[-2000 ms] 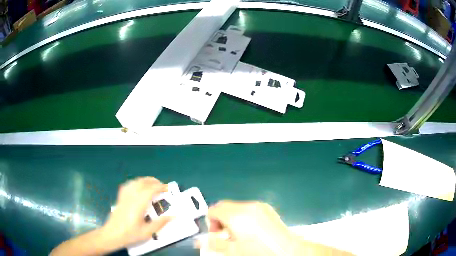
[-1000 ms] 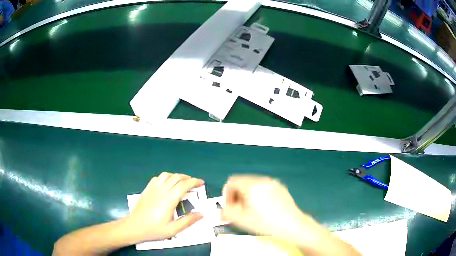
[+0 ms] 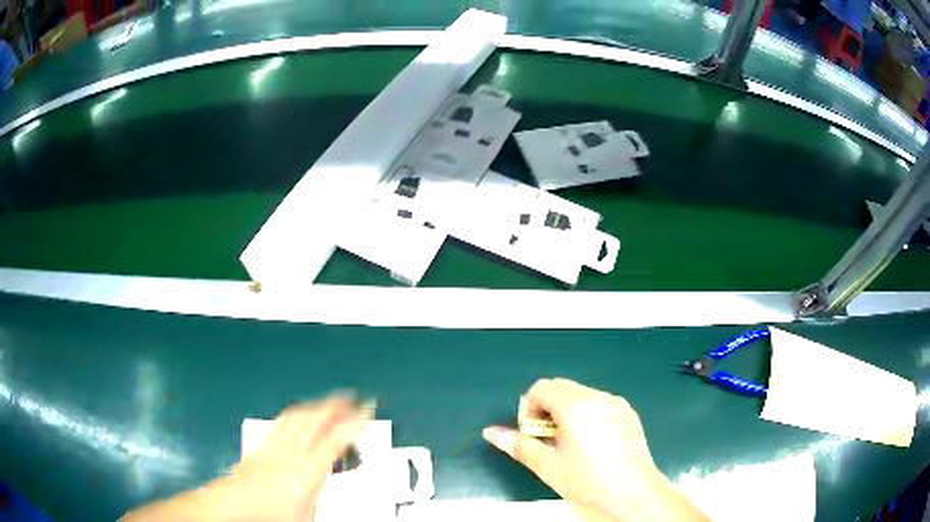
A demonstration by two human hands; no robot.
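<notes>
A white hang-tab retail box with a small dark printed picture lies on the green worktop at the bottom, its looped tab pointing right. My left hand is over its left part; the fingers are blurred and cover much of it, so whether they grip it is unclear. My right hand is to the right of the tab, apart from the box. Its fingers are curled, with a small pale piece, perhaps a seal sticker, between thumb and fingers.
Several boxes lie on the belt by a diagonal white bar; another is behind them. Beyond the belt rail, blue-handled cutters touch a white sheet. Another sheet lies by my right forearm. A metal post stands right.
My right hand has moved right, away from the box tab. My left fingers have shifted and blurred. The single box on the belt has travelled left towards the group; another shows at the right edge.
</notes>
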